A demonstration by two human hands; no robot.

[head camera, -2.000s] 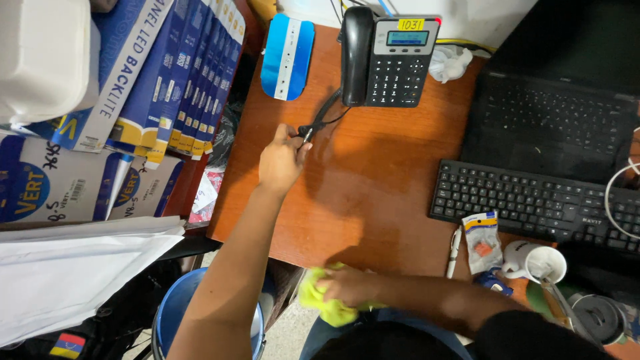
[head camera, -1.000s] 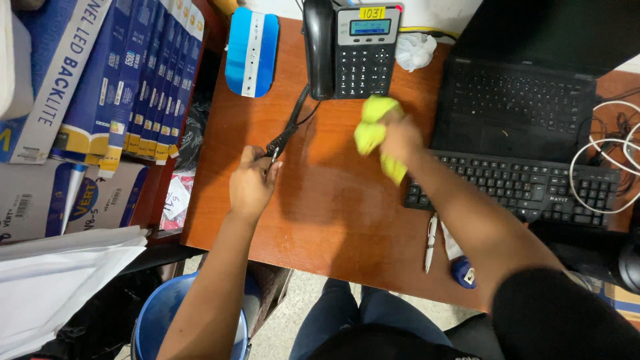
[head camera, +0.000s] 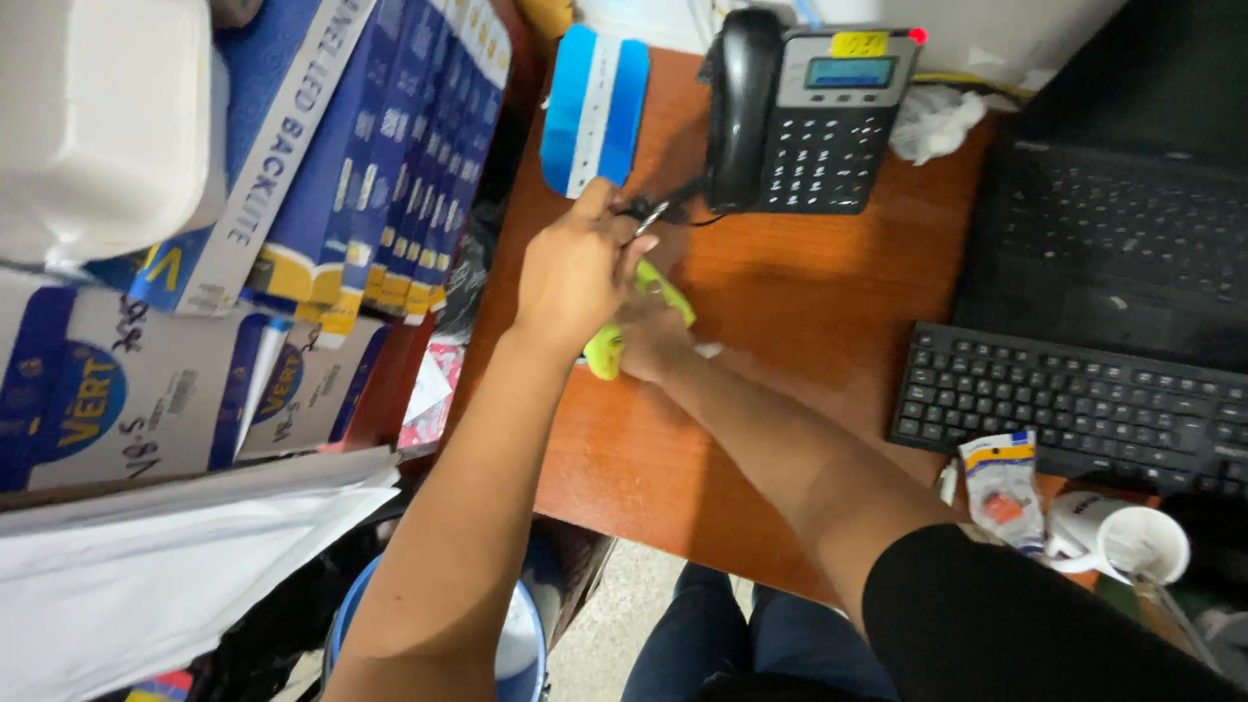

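My left hand (head camera: 575,273) grips a dark cable with a silver metal part (head camera: 651,218) near the blue card at the upper left of the wooden desk (head camera: 780,390). Just below it, my right hand (head camera: 651,336) holds a yellow-green cloth (head camera: 606,353) against the desktop; motion blurs its fingers. The cable runs toward the black desk phone (head camera: 746,117), whose handset rests in place. Beside the phone lies a blue card with a white strip (head camera: 595,107).
At left stand blue LED panel boxes (head camera: 361,166), a white foam container (head camera: 107,117) and papers (head camera: 195,556). A black keyboard (head camera: 1072,400), laptop (head camera: 1111,234), small plastic packet (head camera: 1004,497) and white mug (head camera: 1121,536) are at right. A blue bucket (head camera: 526,634) sits below the desk.
My right hand has moved the cloth up from the desk's front edge, across near the phone, then left and down beside my left hand. My left hand has kept hold of the cable.
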